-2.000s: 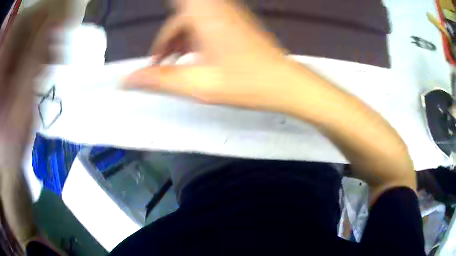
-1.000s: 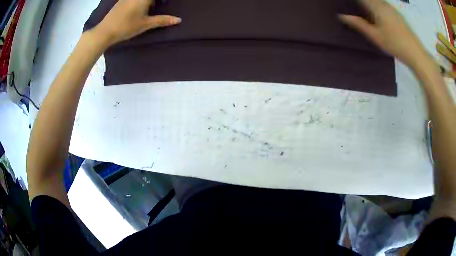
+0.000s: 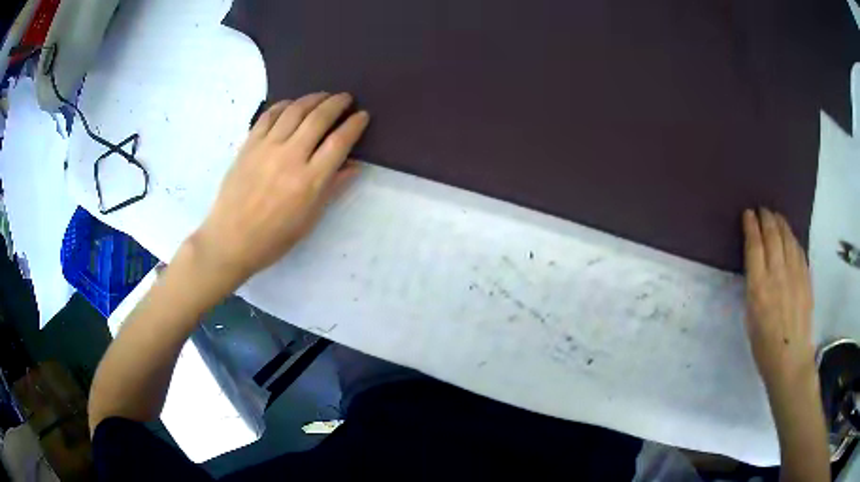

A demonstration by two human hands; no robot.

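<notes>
A dark brown-purple fabric panel lies flat on the white table cover, with a curved notch at its left side and a straight near edge. My left hand lies on the panel's near left corner, fingers together and pointing away from me. My right hand lies at the near right corner with its fingertips on the cloth. The fabric under both palms is hidden, and I cannot tell whether the fingers pinch it.
A bent black wire loop lies at the left table edge. Small snips lie at the right edge, and a dark iron is partly cut off below them. A blue crate and a white board are below left.
The panel now reaches nearer to me and lies angled, and the ridge across it no longer shows. Both hands have moved nearer, to its near corners. The wire loop, snips and iron have come into view.
</notes>
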